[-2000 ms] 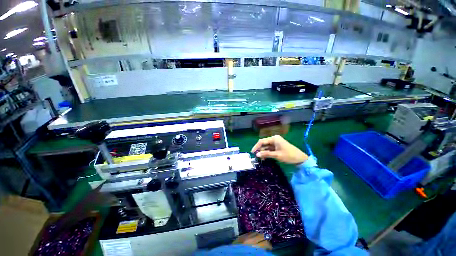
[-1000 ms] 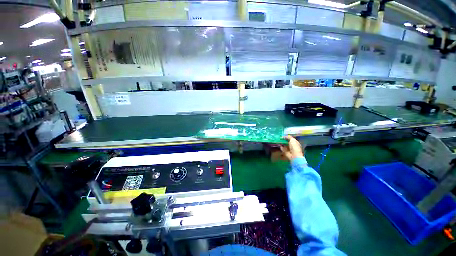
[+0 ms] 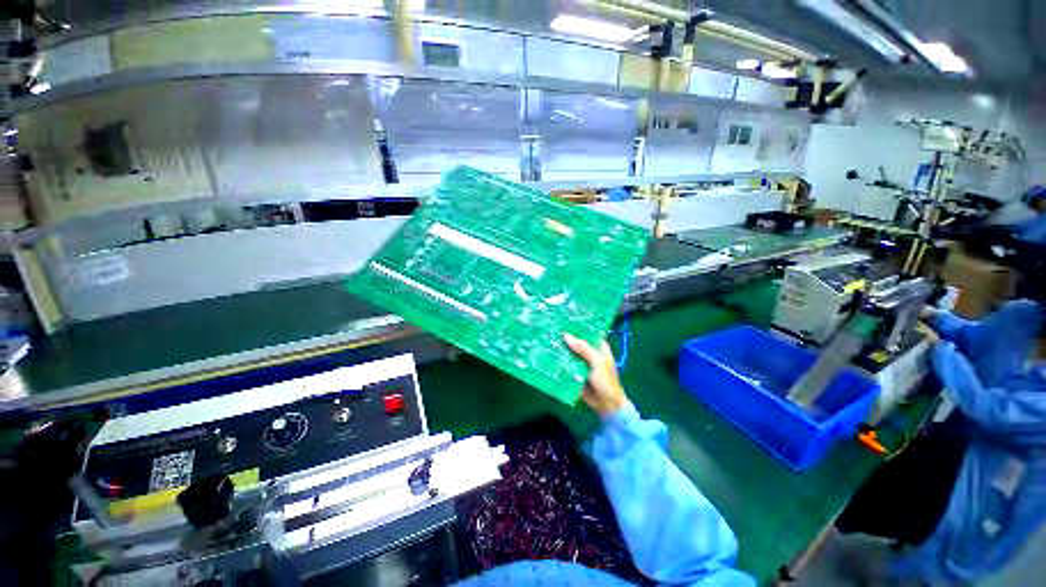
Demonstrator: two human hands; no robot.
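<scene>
My right hand (image 3: 596, 374) grips a large green printed circuit board (image 3: 505, 275) by its lower right corner and holds it up, tilted, above the bench. The thumb lies on the board's face; the other fingers are mostly hidden behind it. The board has two long pale slots. My left hand is not in the picture; only a light blue sleeve part shows at the bottom edge. The lead cutting machine (image 3: 287, 401) with its silver-white feed rail (image 3: 379, 487) stands at the lower left. The black tray of purple-red capacitors (image 3: 539, 505) lies right of the rail.
A long green shelf (image 3: 229, 327) runs behind the machine. A blue plastic bin (image 3: 780, 396) stands to the right under the chute of another machine (image 3: 826, 298). A person in light blue (image 3: 998, 401) works there at the right edge. A black tray lies farther along the shelf.
The board was lying on the shelf and is now lifted up in my right hand. My left hand, seen at the tray two seconds ago, is out of view. The view has turned right.
</scene>
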